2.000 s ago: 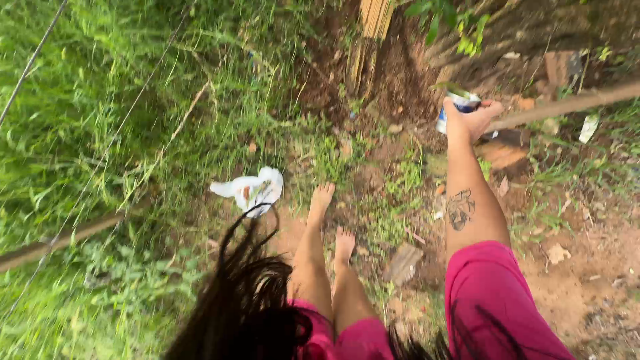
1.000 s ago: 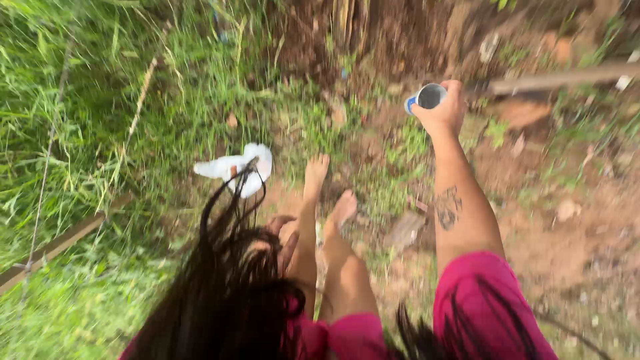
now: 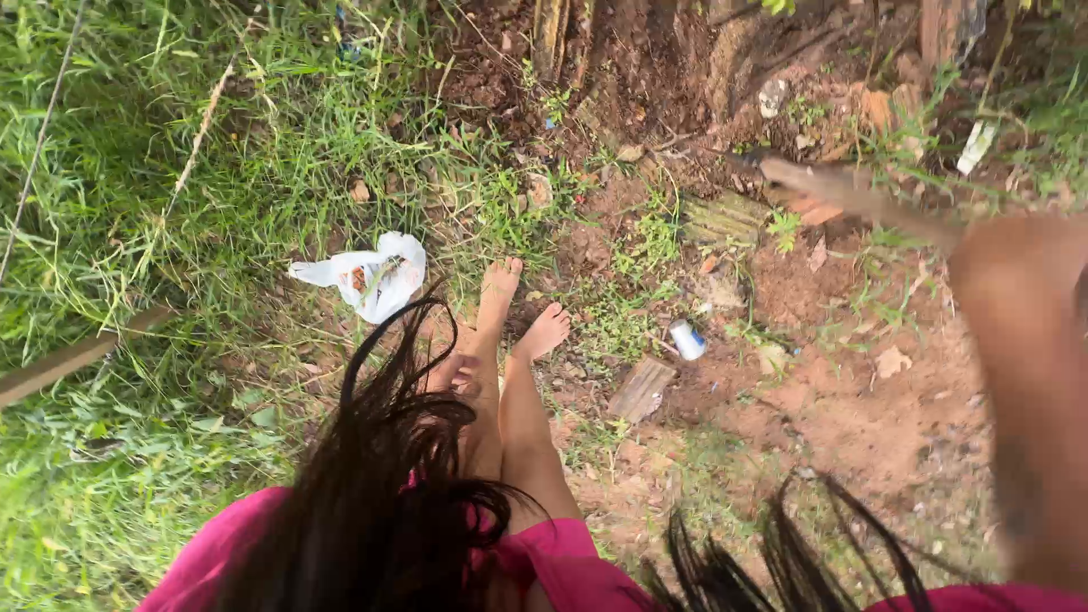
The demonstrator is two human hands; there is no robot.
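My right hand (image 3: 1011, 255), blurred at the right edge, is closed around one end of a wooden stick or handle (image 3: 867, 200). The stick points left over the soil, and its far end looks dark. My left hand (image 3: 455, 374) is beside my shin, largely hidden by dark hair; whether it holds anything does not show. A silver and blue can (image 3: 687, 339) rests on the red soil to the right of my bare feet. To their left, a white plastic bag (image 3: 387, 280) with reddish-brown pieces lies on the grass.
A weathered wood block (image 3: 643, 389) lies near the can. A wooden pole (image 3: 76, 365) and thin wires cross the grass at left. Wooden posts (image 3: 551, 38) and brick pieces (image 3: 875, 108) are at the top. Loose hair covers part of the lower view.
The can was in my right hand and is now on the ground. My right hand has moved right and taken hold of the stick, which lay across the ground at right before.
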